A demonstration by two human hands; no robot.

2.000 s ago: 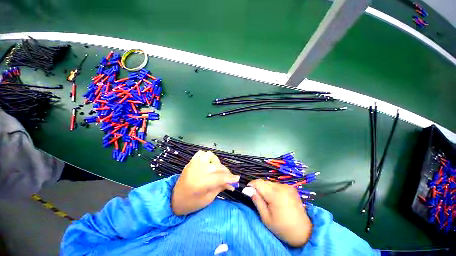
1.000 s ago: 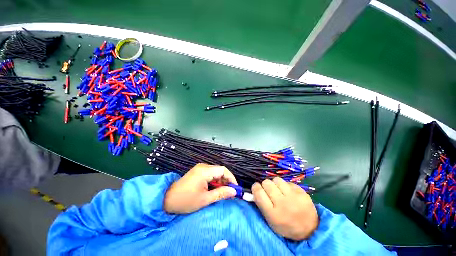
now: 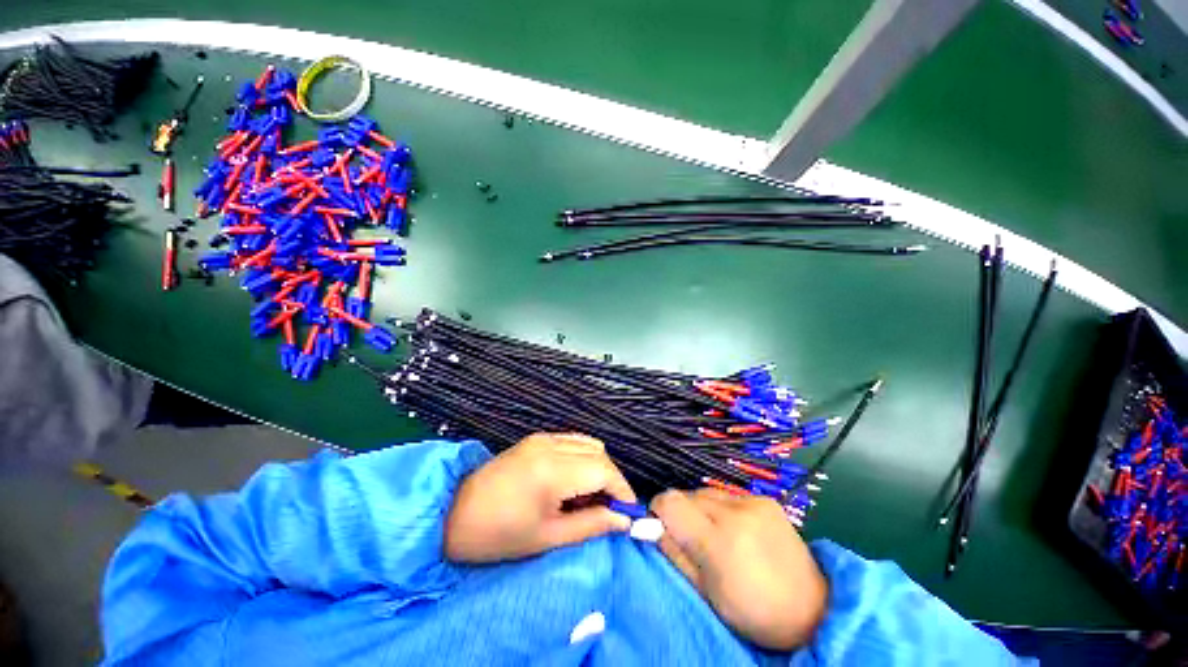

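Note:
My left hand point(image 3: 541, 502) is closed around a red-and-blue end piece point(image 3: 628, 508); its blue part shows between my hands. My right hand point(image 3: 743, 560) touches it from the right, fingers bent, with a white cover on a fingertip at the meeting point. A black cable point(image 3: 849, 424) sticks out beyond my right hand with a pale tip; whether my right hand holds it is hidden. A bundle of black leads point(image 3: 547, 391) lies just beyond my hands, with red-and-blue ends fanned at its right side.
A loose pile of red-and-blue pieces point(image 3: 306, 222) lies left, a tape roll point(image 3: 334, 89) behind it. Separate black cables point(image 3: 730, 222) lie at the back and right. A black bin point(image 3: 1101, 430) stands far right. A grey upright point(image 3: 866, 78) rises behind the bench. A grey sleeve point(image 3: 65, 378) is at left.
My hands stay together around the end piece, which now shows less of its red part. The cable beyond my right hand has swung up to a steeper angle. The view has shifted slightly.

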